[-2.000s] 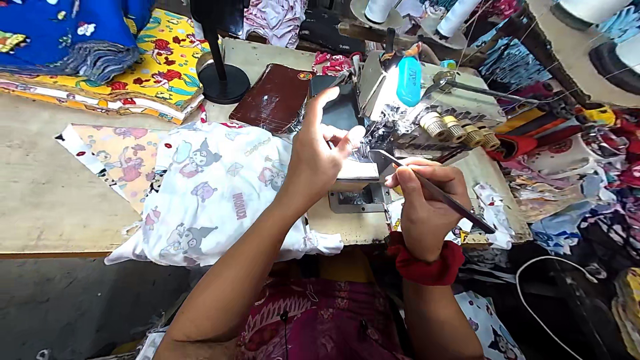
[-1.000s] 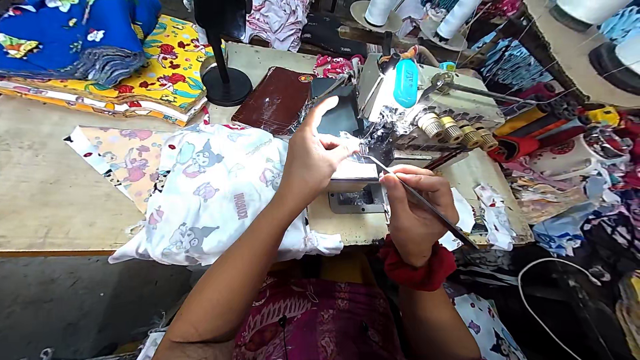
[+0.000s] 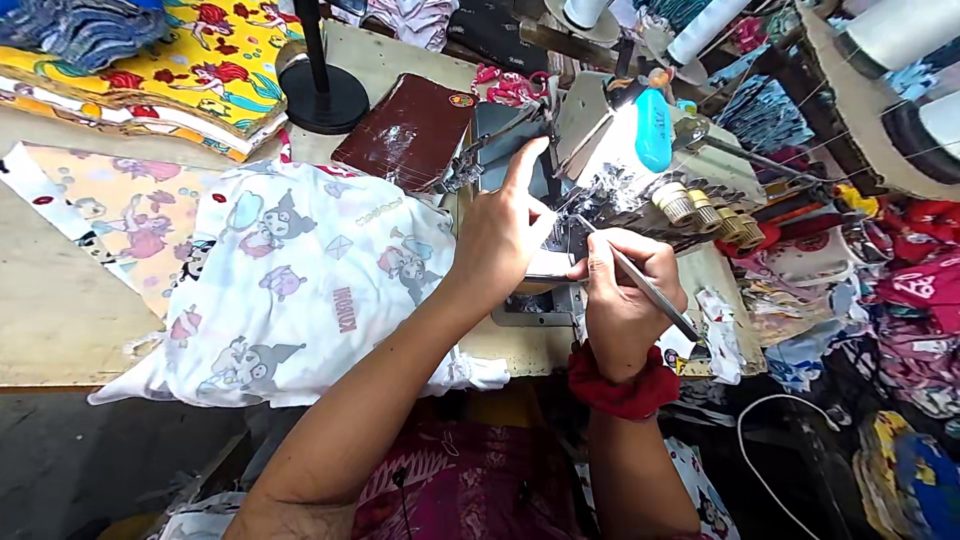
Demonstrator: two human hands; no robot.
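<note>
Tweezers (image 3: 651,291) with a bent tip are held in my right hand (image 3: 630,300), their tip among the threads near the needle area of a serger sewing machine (image 3: 679,176). My left hand (image 3: 504,232) is at the left of that same area, index finger raised, thumb and another finger close together near the threads; whether it pinches a thread cannot be told. Four-dial tension knobs are not all distinct; several metal-coloured knobs (image 3: 673,204) line the machine's front. White printed fabric (image 3: 315,300) lies left of my left hand, partly behind my forearm.
A maroon booklet (image 3: 409,131) and a black stand base (image 3: 326,101) lie behind the white fabric. Yellow printed fabric (image 3: 217,71) is stacked at the back left. White thread cones (image 3: 896,34) stand at the upper right. Fabric scraps (image 3: 721,337) lie near the table's right edge.
My right hand and the tweezers have shifted slightly, with the tweezers' tip still by the threads. My left hand stays beside the needle area. The white fabric has not plainly moved.
</note>
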